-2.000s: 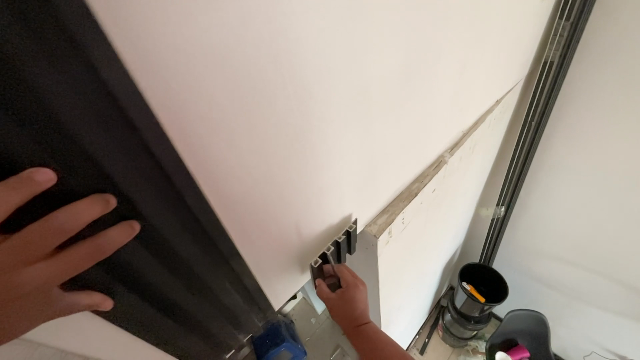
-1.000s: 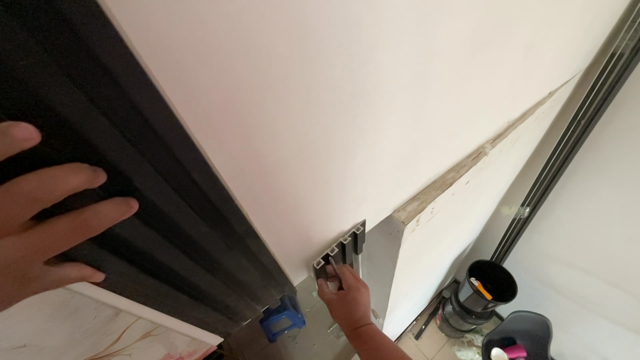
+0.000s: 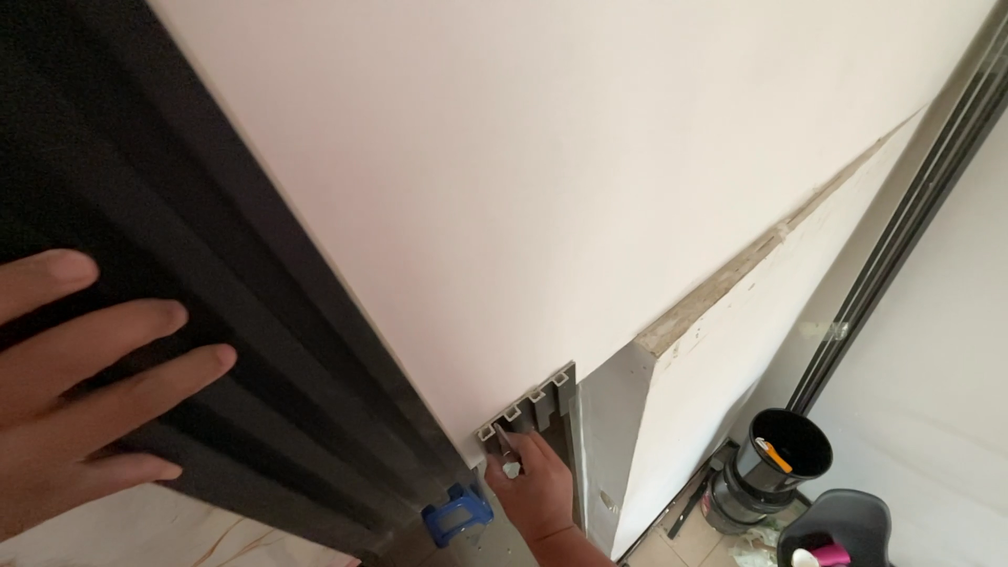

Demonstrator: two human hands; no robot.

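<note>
My left hand (image 3: 102,394) lies with spread fingers against a black fluted wall panel (image 3: 260,315) at the left. Low in the middle, my right hand (image 3: 531,480) grips a short dark piece of fluted panel (image 3: 543,409), its hollow-ribbed end facing up. A small pale object shows between my right fingers; what it is, I cannot tell. The fluted piece stands at the lower edge of a large smooth white wall surface (image 3: 472,197), near the grey end face of a low wall.
A low white wall (image 3: 732,346) with a rough top edge runs to the right. Beyond it are a black bucket (image 3: 819,457) holding an orange-handled cutter (image 3: 776,455), and a dark chair (image 3: 878,520). A blue plastic stool (image 3: 457,516) stands below. Marble-patterned panel (image 3: 181,528) lies lower left.
My left hand stays spread on the black panel, and my right hand keeps its hold on the short fluted piece. The view has shifted somewhat.
</note>
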